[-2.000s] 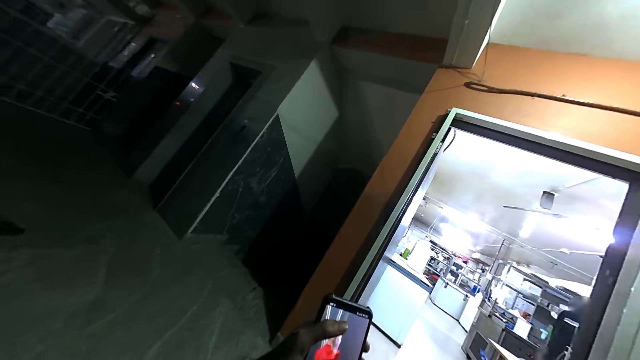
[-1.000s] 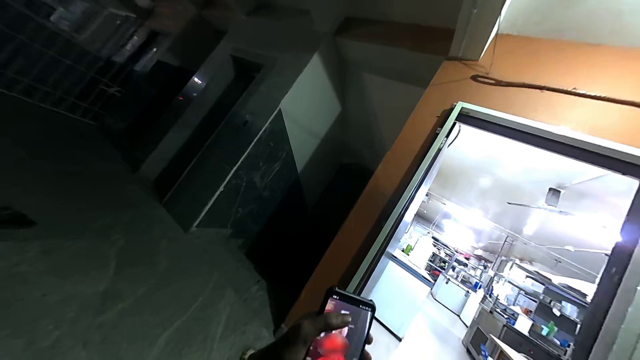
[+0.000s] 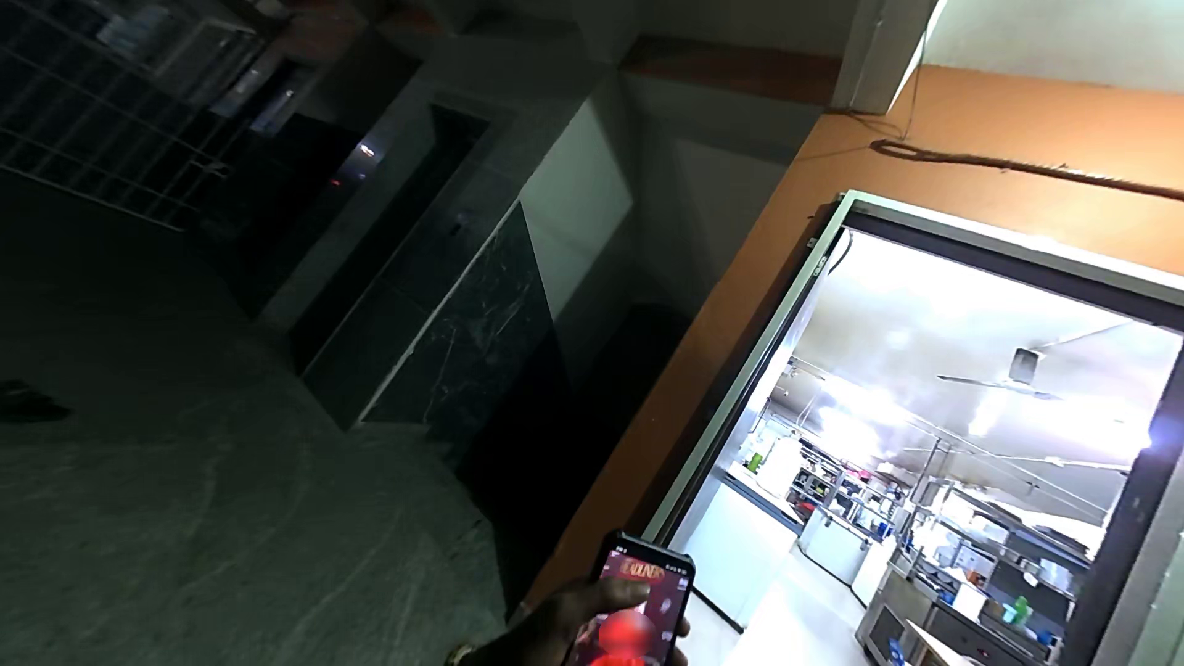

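A smartphone (image 3: 636, 606) in a dark case rests in my left hand (image 3: 564, 620) at the bottom of the head view, just right of centre. The thumb lies across the lit screen from the left, and fingertips show along the phone's right edge. Red and pink graphics fill the screen, with a blurred red patch low on it. A gold-coloured band (image 3: 458, 655) is at the wrist. The lower end of the phone is cut off by the frame. My right hand is out of view.
An orange wall (image 3: 786, 217) holds a metal-framed doorway (image 3: 999, 236) on the right. Beyond it is a bright room with white counters (image 3: 740, 546), metal shelving and a ceiling fan (image 3: 1022, 367). A dark stone floor (image 3: 231, 536), a marble-panelled wall (image 3: 472, 333) and a metal grille (image 3: 83, 120) lie left.
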